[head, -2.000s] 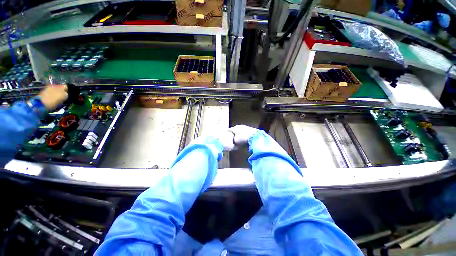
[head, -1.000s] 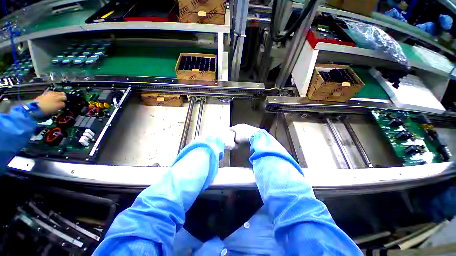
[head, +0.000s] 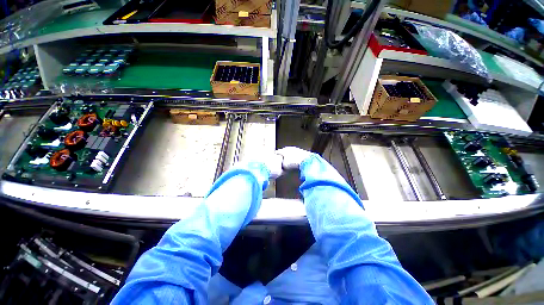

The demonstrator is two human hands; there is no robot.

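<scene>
My left hand and my right hand, both in white gloves, rest together over the gap in the middle of the conveyor. Their fingers touch and are largely hidden; no object shows in them. A populated circuit board in a dark carrier frame lies on the conveyor at the left, with three red-orange ring coils, grey blocks and white parts. A bright green circuit board lies on the conveyor at the right. Neither hand touches a board.
The conveyor's metal front edge runs in front of me. Behind it, shelves hold a left parts box, a right parts box, a red tray and a plastic bag. Dark frames lie below left.
The other person's hand and blue sleeve have left the left board and gone out of view, uncovering it. My hands have stayed together in the same place.
</scene>
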